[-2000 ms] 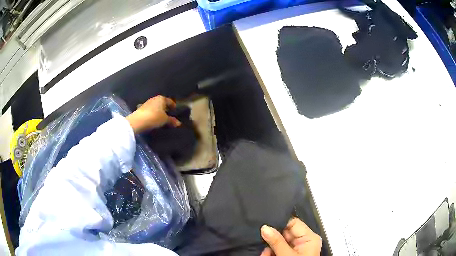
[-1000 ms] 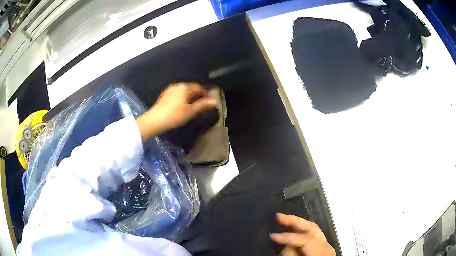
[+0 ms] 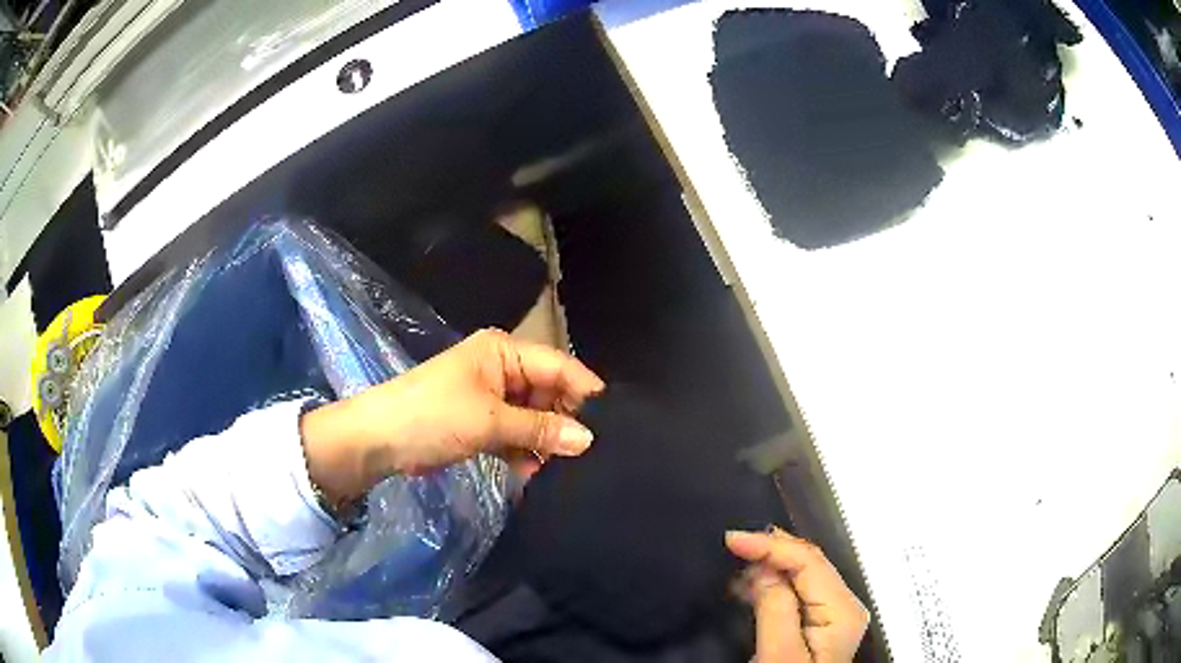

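Note:
A dark black fabric piece [image 3: 635,518] is spread between my hands, low in front of me; its outline blends with the dark background. My left hand [image 3: 453,415] reaches in from the left, thumb and fingertips pinched at its upper left edge. My right hand [image 3: 803,596], partly cut off by the bottom edge, has its fingertips on the piece's right edge. More black fabric [image 3: 482,275] lies on a tan flat item [image 3: 551,311] beyond my left hand.
A blue bin with a clear plastic bag [image 3: 220,337] stands under my left forearm. On the white table [image 3: 984,337] lie a flat black panel [image 3: 822,130] and a tangled black bundle [image 3: 991,78]. Part of a machine [image 3: 1127,583] shows at lower right.
My left hand has come back from the fabric on the tan item to the piece near my right hand. The black fabric there now covers more of the tan item. The view has shifted slightly.

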